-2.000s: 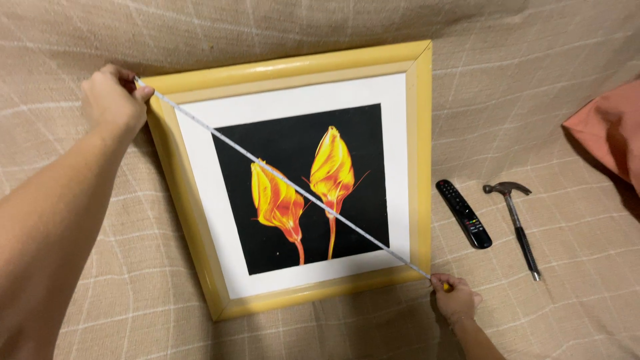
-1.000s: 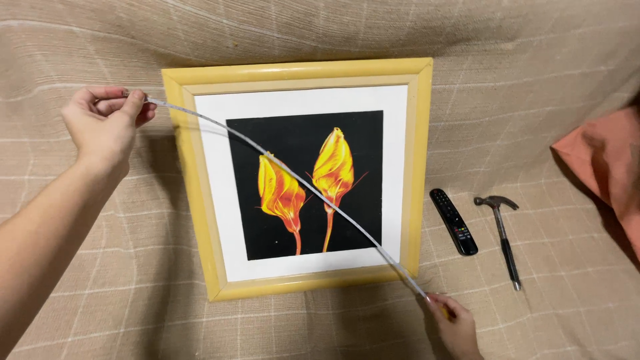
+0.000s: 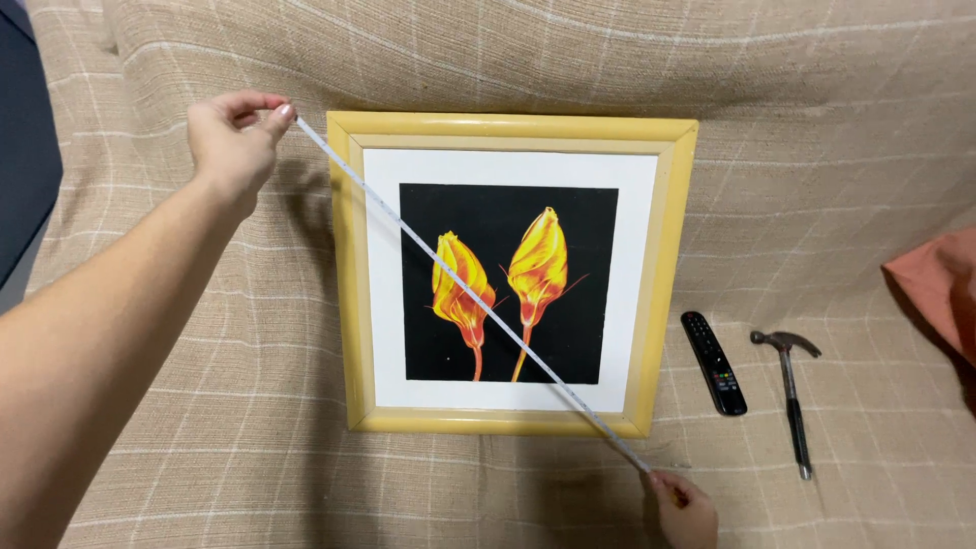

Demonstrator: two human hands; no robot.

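Observation:
A framed picture (image 3: 680, 229) with a yellow frame, white mat and two yellow-orange flower buds on black leans on the cloth-covered seat. Across its front, a thin white measuring tape (image 3: 473, 296) runs taut on a diagonal. My left hand (image 3: 238, 145) pinches the tape's upper end between thumb and fingertips, just left of the frame's top left corner. The lower end is held in my right hand (image 3: 682, 507), below and slightly right of the bottom right corner. Neither hand appears to touch the frame.
A beige woven cover with white lines (image 3: 801, 206) drapes the back and seat. Right of the frame lie a black remote control (image 3: 714, 364) and a claw hammer (image 3: 791, 396). A salmon-coloured cloth (image 3: 942, 286) is at the right edge, a dark surface (image 3: 27, 137) at the upper left.
The tape, bowed one second ago, is straight now. My left hand, at the frame's top left corner two seconds ago, is off to its left. The frame's tilt has changed.

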